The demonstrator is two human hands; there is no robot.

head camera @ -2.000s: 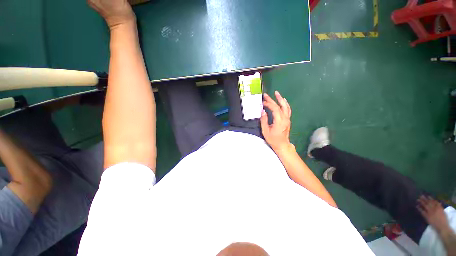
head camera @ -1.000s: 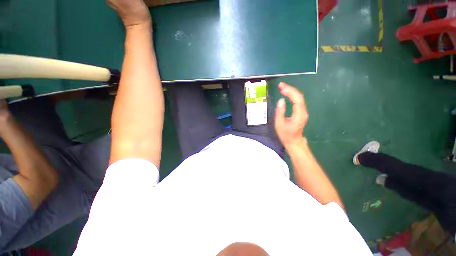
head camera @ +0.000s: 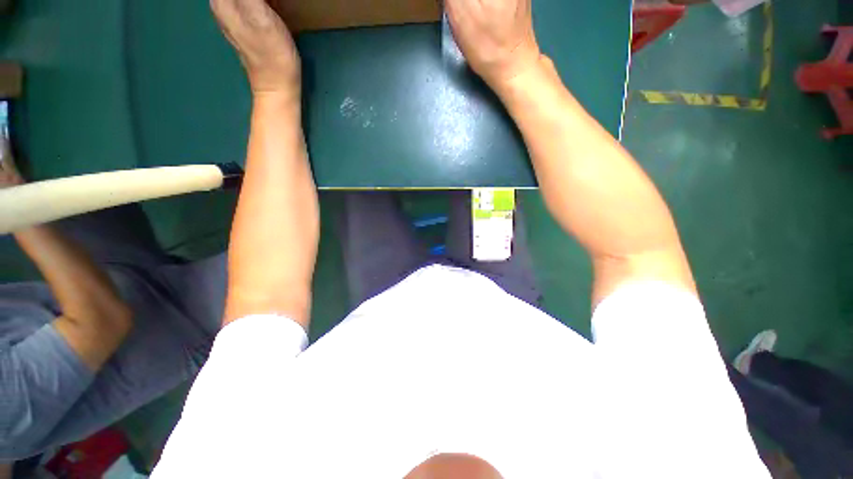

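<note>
A brown cardboard box (head camera: 365,13) lies on the green workbench top (head camera: 402,112), cut off by the top edge of the view. My left hand (head camera: 257,37) is at the box's left end and my right hand (head camera: 491,28) at its right end. The fingers of both hands are partly cut off by the picture edge. A smartphone (head camera: 493,224) with a green-and-white screen rests on my right thigh, just below the bench edge.
A cream tube (head camera: 112,192) with a black joint crosses at left. A person in grey (head camera: 56,374) sits at left. Red stools (head camera: 832,79) and yellow-black floor tape (head camera: 701,99) are at the upper right. Another person's leg and shoe (head camera: 756,351) show at the lower right.
My right hand has moved from beside the phone up to the right end of the box. More of the box shows. The walking person's leg has moved further to the lower right.
</note>
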